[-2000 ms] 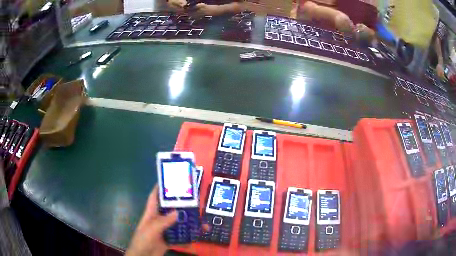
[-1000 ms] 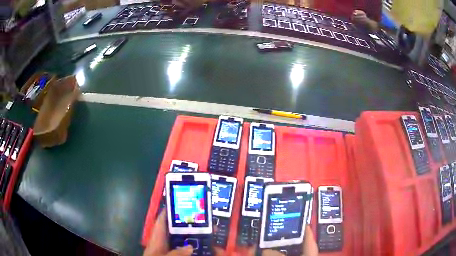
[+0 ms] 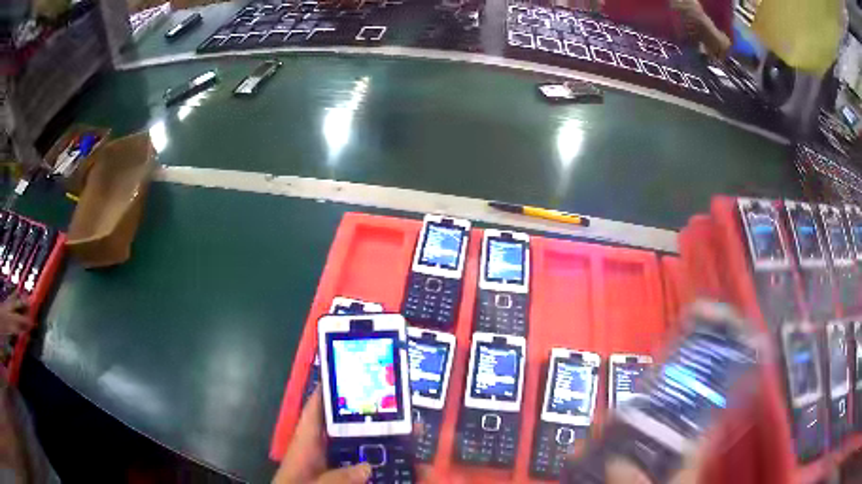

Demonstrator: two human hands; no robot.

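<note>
My left hand point(image 3: 304, 448) holds a mobile phone point(image 3: 367, 383) upright over the left end of the red tray point(image 3: 565, 267), thumb on the keys below the lit, coloured screen. My right hand point(image 3: 701, 463), blurred and cut off by the lower edge, holds a second phone point(image 3: 682, 392), tilted and blurred, over the tray's right end. Phones with lit screens lie in the tray: two in the back row, such as one phone point(image 3: 504, 274), and several in the front row, such as another phone point(image 3: 491, 392). Three back pockets are bare.
Stacked red trays point(image 3: 732, 248) with phones stand at right. A yellow pen point(image 3: 543, 215) lies on the pale strip point(image 3: 397, 196). A cardboard box point(image 3: 113, 200) is at left, near another red tray point(image 3: 43, 284). Loose phones point(image 3: 257, 77) lie beyond the strip. Another person's hand point(image 3: 704, 26) shows across.
The right-hand phone has moved right and tilted, uncovering the front-row phone beneath it. The left-hand phone stays about in place. The loose phones beyond the strip have shifted right in the picture.
</note>
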